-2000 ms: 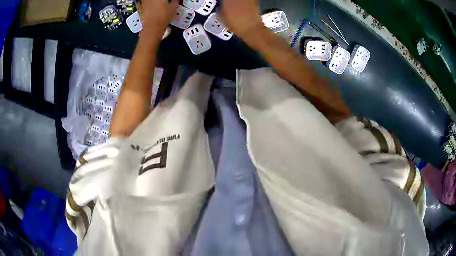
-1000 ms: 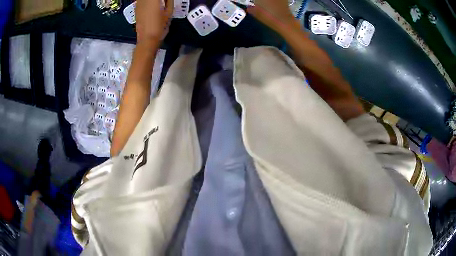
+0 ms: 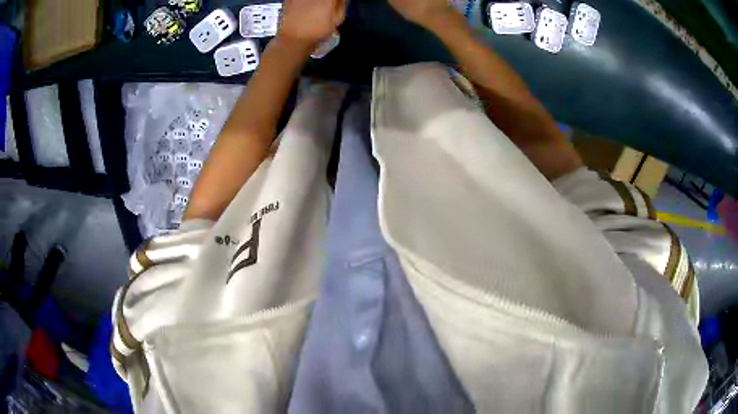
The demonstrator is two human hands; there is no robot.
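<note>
My left hand is at the top edge, partly cut off and blurred. A white socket cover shows just below it; I cannot tell if the hand holds it. My right hand is cut off by the top edge, its fingertips unclear. Three white socket covers lie left of my left hand: one tilted, one at the top, one lower. Three more lie on the right: one, a middle one and an outer one. Open inner modules lie at the upper left.
A black tray at the left holds a cloudy plastic liner around many white parts. A brown cardboard tray and a small blue part are at the upper left. The dark green bench curves along the right.
The covers have shifted up and left in view. Two that lay between my hands no longer show there, and one now lies left of my left hand. My left hand has moved right.
</note>
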